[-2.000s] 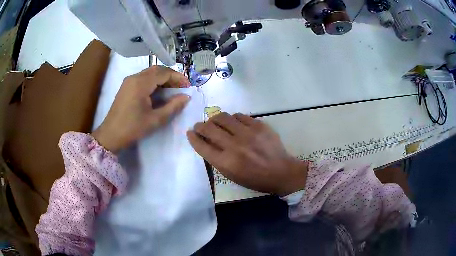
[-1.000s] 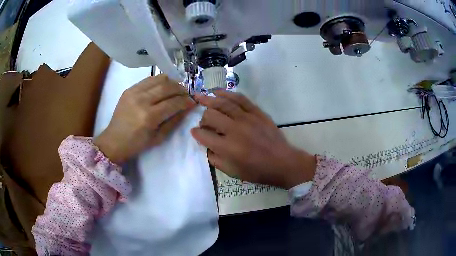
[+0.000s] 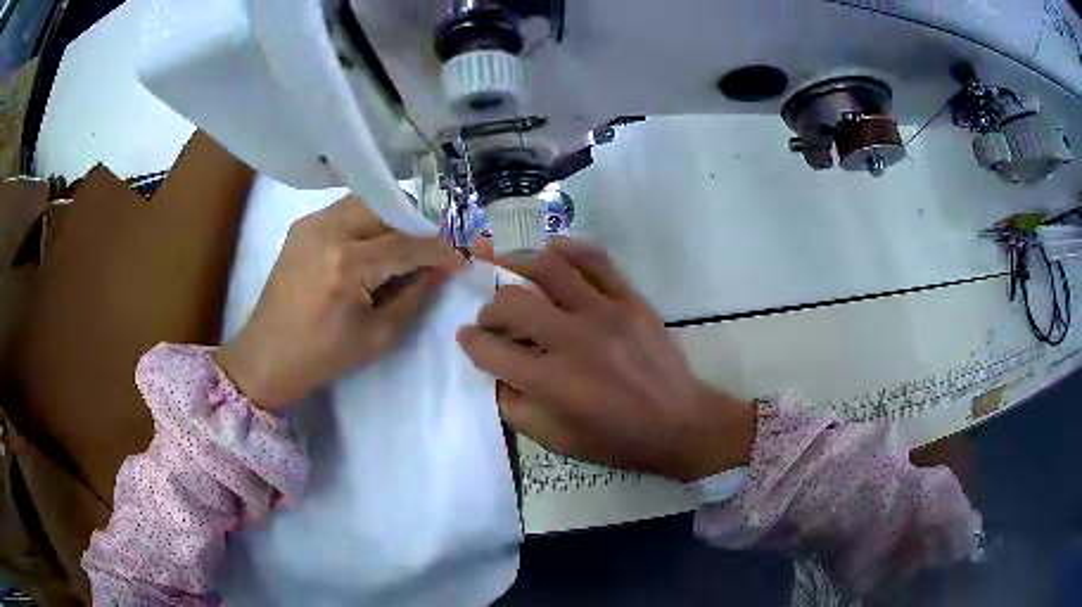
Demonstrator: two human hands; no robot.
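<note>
The white lining panel [image 3: 415,474] lies under both hands and hangs over the table's front edge. My left hand [image 3: 338,296] presses and pinches it near its top edge, just left of the needle area. My right hand [image 3: 593,356] pinches the panel's upper right corner between fingertips, blurred. The presser foot and needle [image 3: 457,213] are just above my fingertips and partly hidden. The brown bag panel [image 3: 131,296] with a notched top edge lies at the left, beside the white panel.
The white sewing machine head [image 3: 641,53] spans the top. A ribbed white tension dial [image 3: 484,77] sits above the needle area. A brown-silver wheel [image 3: 866,136] is on the head. A black cable coil [image 3: 1044,296] lies at the right. Ruler marks [image 3: 925,389] run along the front edge.
My right hand has moved up and its fingertips now hold the panel corner beside my left fingertips. The left fingers have closed together. The machine sits lower in view.
</note>
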